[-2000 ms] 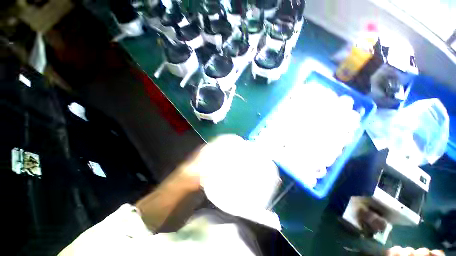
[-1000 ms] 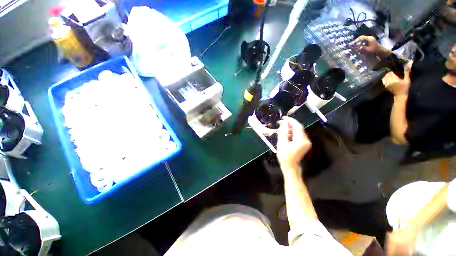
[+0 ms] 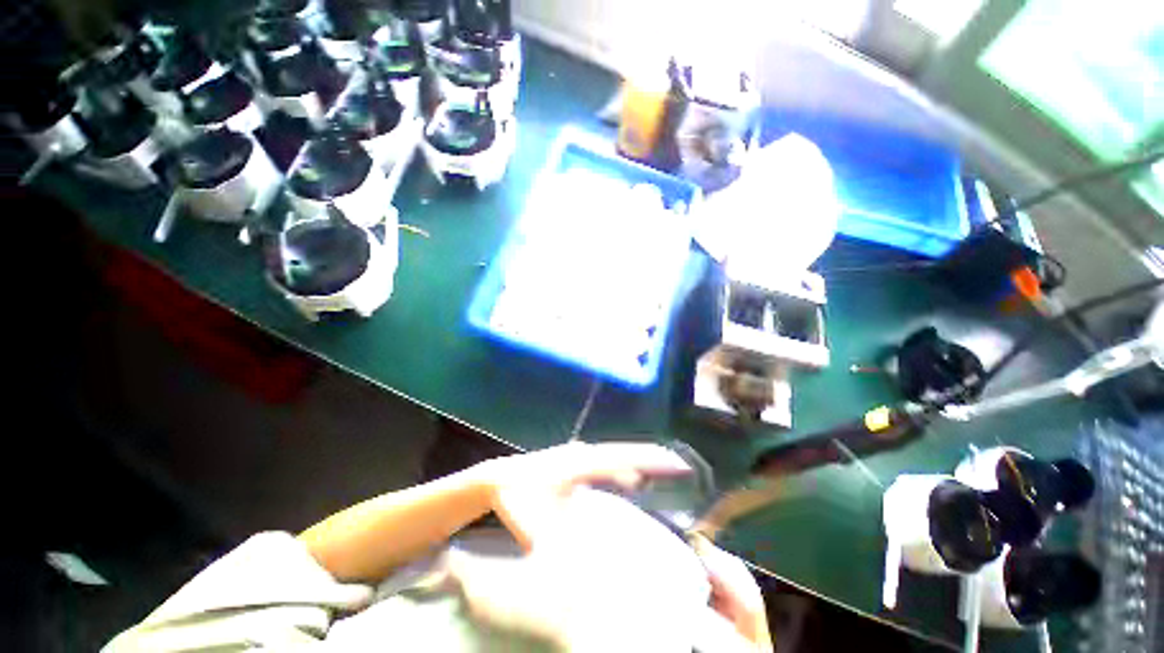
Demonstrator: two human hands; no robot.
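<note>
A white camera housing (image 3: 613, 561), badly overexposed, is held in front of me at the bench edge. Its dark open side faces up and away. My left hand (image 3: 562, 491) lies over its left and upper side, fingers pointing right. My right hand (image 3: 734, 587) is at its right side, partly hidden by the housing. The black electric screwdriver (image 3: 843, 444) with a yellow label hangs tilted just to the right, its tip end near the right fingers.
Many finished-looking housings (image 3: 326, 255) stand at left. A blue tray (image 3: 619, 373) of white parts is at centre, with a screw feeder (image 3: 772, 319) right of it. More housings (image 3: 919, 517) and a clear blister tray (image 3: 1130, 510) are at right. A blue bin (image 3: 906, 230) is by the window.
The view has swung back left. My right hand has come from the housings at right to the front, and both hands are now at one housing. The neighbouring worker is out of view.
</note>
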